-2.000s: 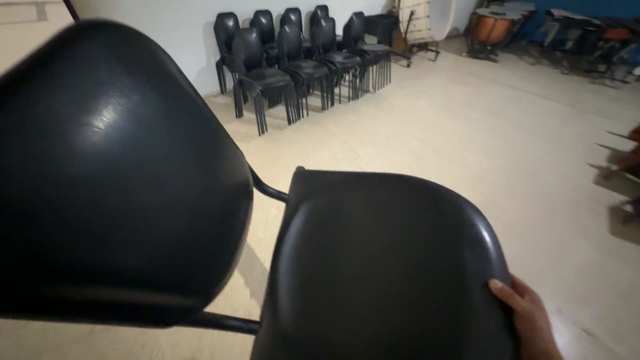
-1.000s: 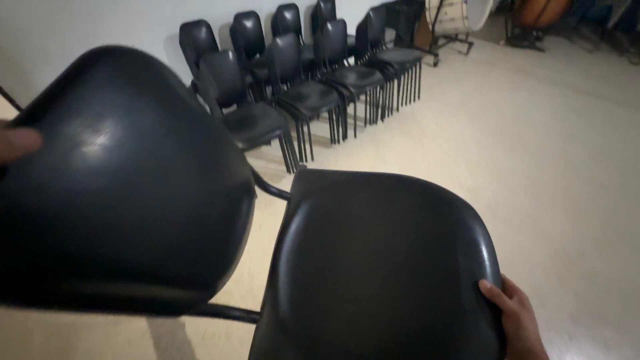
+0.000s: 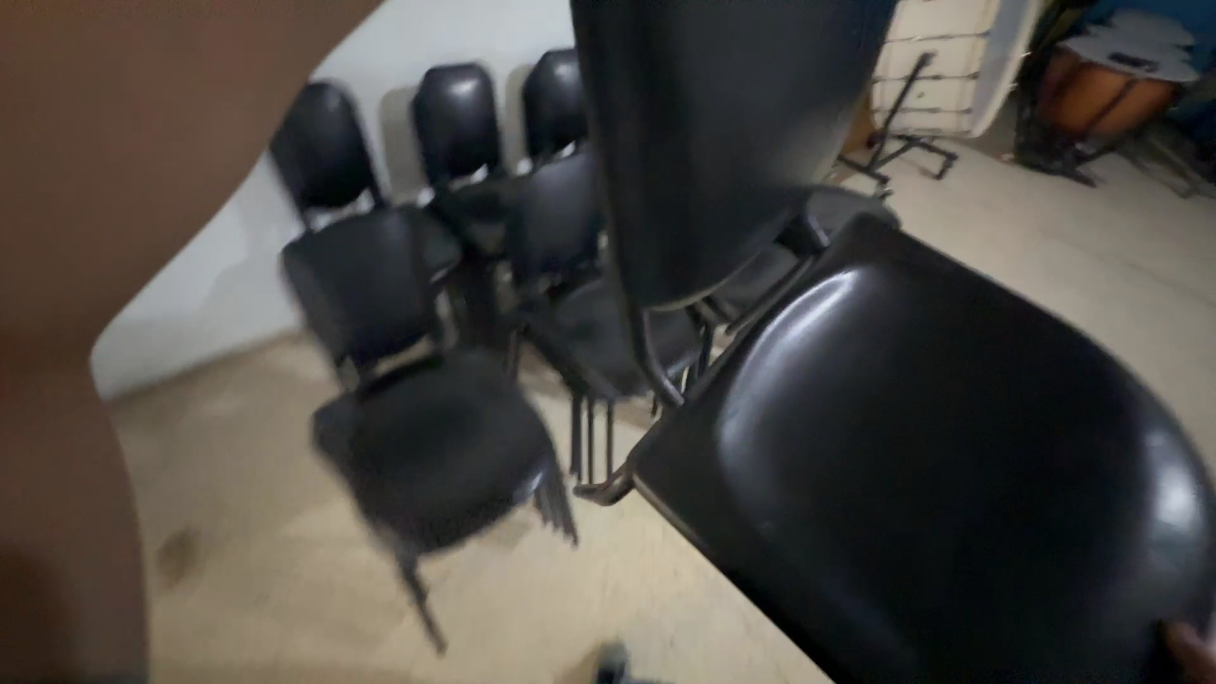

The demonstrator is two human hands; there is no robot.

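A black chair with a smooth seat [image 3: 931, 446] and a tall backrest [image 3: 722, 142] is held up close in front of me, tilted, with its seat toward the lower right. Only fingers of my right hand [image 3: 1189, 654] show, on the seat's front edge at the lower right corner. A blurred bare arm [image 3: 142, 171] fills the left side; my left hand itself is out of view. Just beyond the held chair stands a stack of similar black chairs [image 3: 446, 446].
More stacked black chairs [image 3: 461, 123] stand in rows along the pale wall [image 3: 214, 313]. At the back right are a large drum [image 3: 936, 66], a metal stand [image 3: 898, 142] and a copper-coloured kettledrum [image 3: 1107, 90]. A dark shoe [image 3: 613, 660] shows at the bottom edge.
The stacked chairs are much nearer. The held chair has swung, its backrest moving from the left to upper centre. My left fingers, on the backrest a second ago, have left the view.
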